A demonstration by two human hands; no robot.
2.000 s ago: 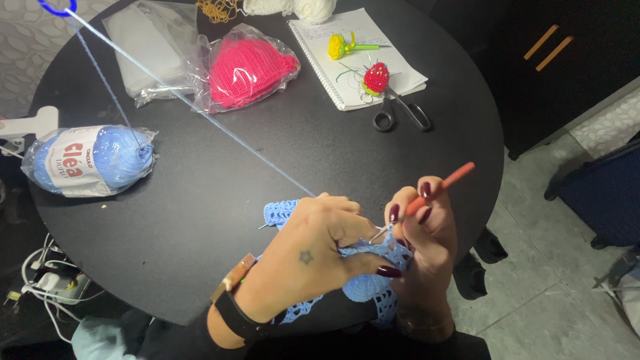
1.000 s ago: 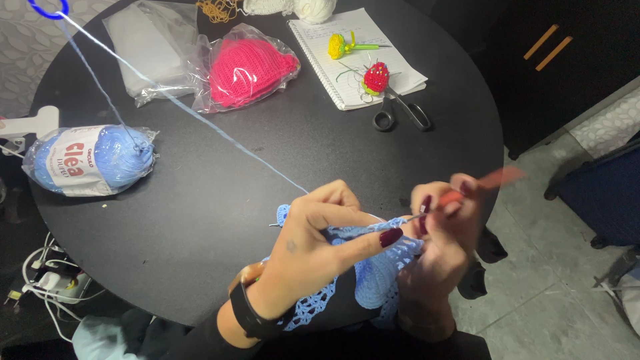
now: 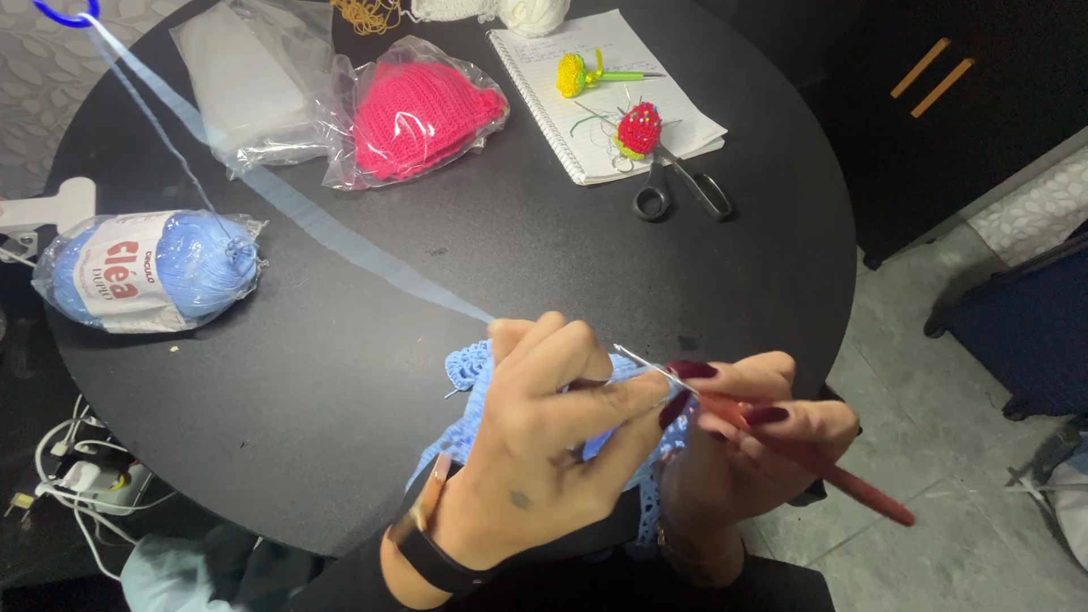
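My left hand [image 3: 552,433] pinches the edge of light blue crochet work [image 3: 467,365], thumb and fingers closed on it. My right hand [image 3: 756,433] holds a crochet hook [image 3: 858,493] with a red handle; its metal tip points up and left beside the left fingertips. Part of the crochet work hangs below and behind both hands, partly hidden. A blurred blue yarn strand [image 3: 340,225] runs from the left hand up to a blue ring [image 3: 70,13] at top left. From there it goes down to a wrapped blue yarn skein [image 3: 153,272] on the table.
On the round black table [image 3: 340,382] lie a clear plastic bag [image 3: 263,93], bagged pink crochet work [image 3: 421,119], a spiral notebook [image 3: 552,110], a yellow crocheted flower [image 3: 574,75], a red pincushion [image 3: 639,129] and black-handled scissors [image 3: 680,191]. White cables [image 3: 85,476] sit at lower left.
The hook has swung: its handle pointed up and right before and now points down and right. The yarn strand, thin earlier, is blurred wide now. Both hands have shifted slightly at the crochet work.
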